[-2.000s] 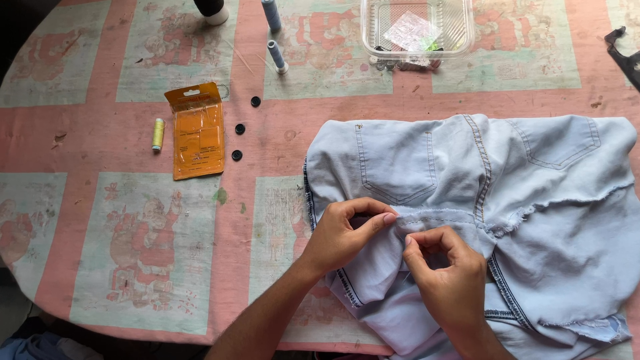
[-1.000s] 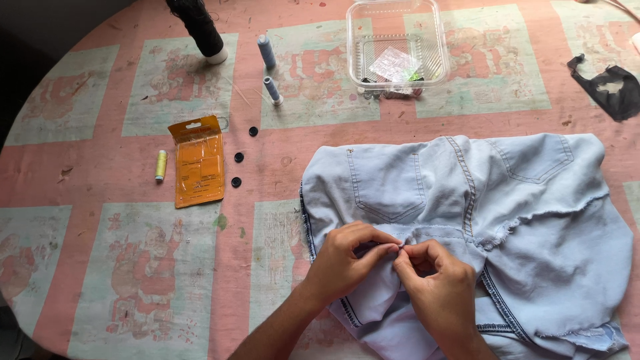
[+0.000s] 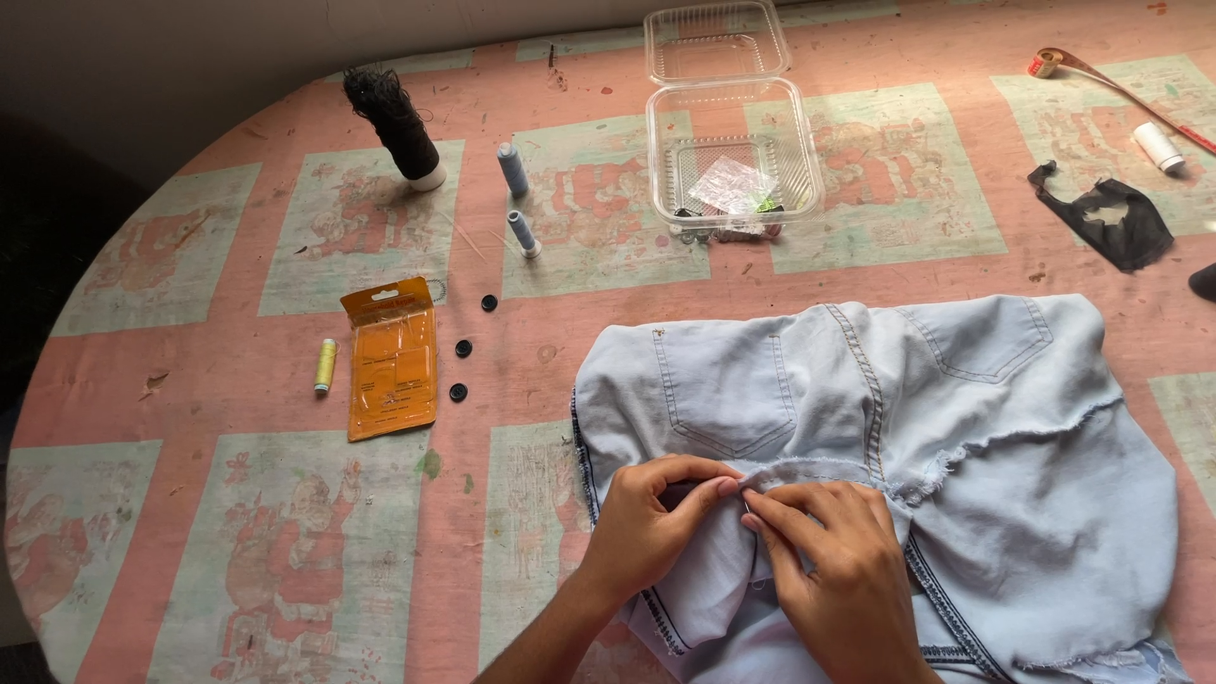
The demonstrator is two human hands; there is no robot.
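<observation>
Light blue denim garment (image 3: 1026, 513) with back pockets and frayed edges lies spread on the table at the lower right. My left hand (image 3: 655, 518) pinches a folded edge of its fabric between thumb and forefinger, below the left pocket. Right beside it, my right hand (image 3: 826, 551) holds a thin needle (image 3: 747, 507) between thumb and fingertips, close to the same edge. A line of stitches runs along the fold to the right of the fingers. The needle's tip is too small to make out.
Left of the denim are black buttons (image 3: 463, 349), an orange needle card (image 3: 392, 361) and yellow thread (image 3: 325, 366). Behind stand blue spools (image 3: 512, 169), a black thread cone (image 3: 399, 133) and an open clear plastic box (image 3: 731, 152). Black cloth (image 3: 1107, 223), a white spool (image 3: 1158, 148) and a tape measure (image 3: 1121, 90) lie right.
My right hand was apart from my left two seconds ago; their fingertips are now close together at the fabric edge. The view has shifted, showing more of the table's far side.
</observation>
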